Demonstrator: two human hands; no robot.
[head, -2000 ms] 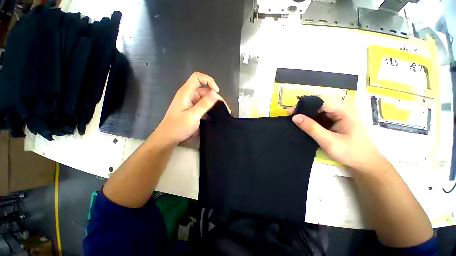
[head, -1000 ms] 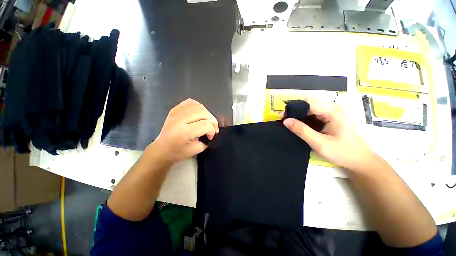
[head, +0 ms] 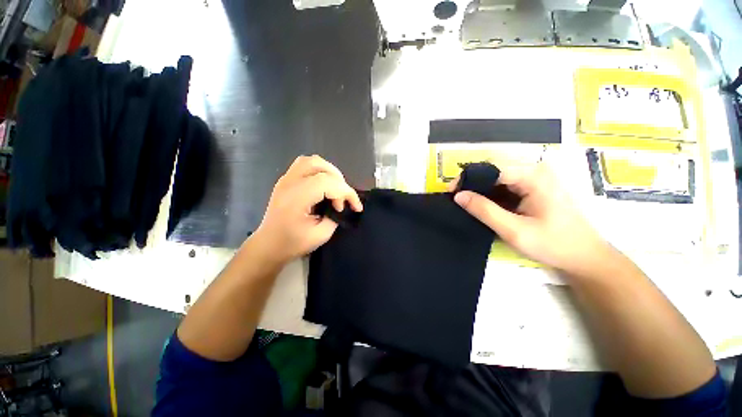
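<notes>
A black fabric panel (head: 399, 277) hangs between my two hands over the table's front edge, its lower edge now visible above my lap. My left hand (head: 305, 208) pinches its upper left corner, the tab mostly hidden in the fingers. My right hand (head: 529, 212) grips the upper right corner, with a black tab curled over between finger and thumb. The sewing template (head: 537, 89) lies behind the panel. A black strip (head: 495, 131) lies along a yellow-edged window, which my right hand partly covers.
A black panel stack (head: 98, 155) lies at the left beside a dark cover board (head: 301, 89). Yellow-bordered template windows (head: 587, 106) with handwriting are at the right. Metal clamp plates (head: 508, 31) are at the back. A yellow floor line (head: 111, 350) shows lower left.
My left hand has closed around the left tab, which stood free earlier. The panel's lower edge has come up off my lap into view. My right hand keeps its grip.
</notes>
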